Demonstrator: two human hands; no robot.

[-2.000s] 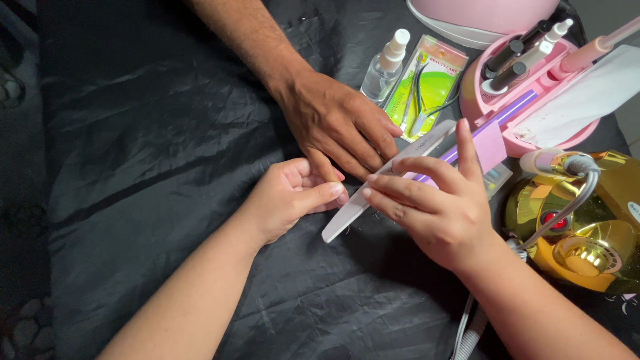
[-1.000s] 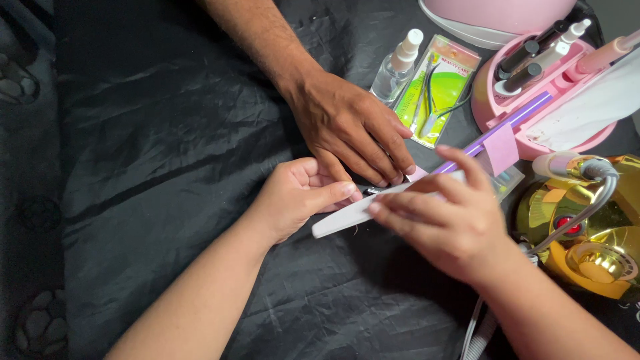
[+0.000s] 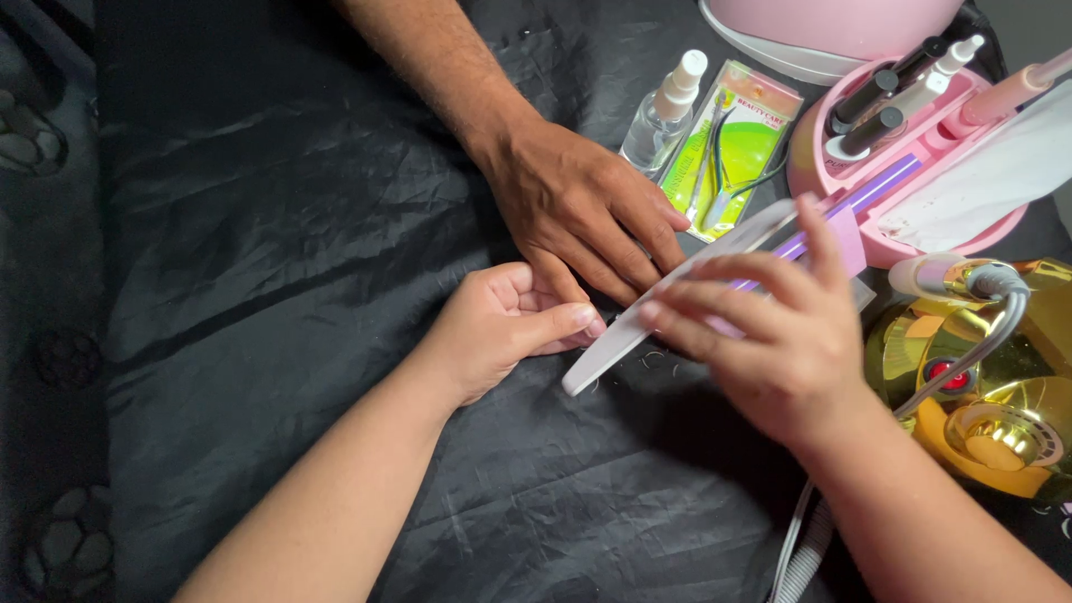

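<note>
Another person's hand (image 3: 586,201) lies palm down on a black cloth (image 3: 276,335), reaching in from the top. My left hand (image 3: 511,331) grips the tip of its little finger between thumb and fingers. A long pale nail file (image 3: 615,343) is held in my right hand (image 3: 754,335) between thumb and fingers, slanting from lower left to upper right. Its lower part is close to the gripped fingertip; whether they touch cannot be told. My right hand is slightly blurred, its index finger raised. Small clippings lie on the cloth below the file.
At the upper right are a clear spray bottle (image 3: 666,113), packaged cuticle nippers (image 3: 724,159) and a pink organizer (image 3: 808,151) holding bottles and a purple stick (image 3: 879,197). A pink rounded device (image 3: 837,25) stands behind. On the right sits a gold machine (image 3: 904,368) with a corded handpiece (image 3: 930,275).
The file in my right hand has tilted to and fro, flatter one second ago and steeper now. My left hand keeps its grip on the other person's little finger.
</note>
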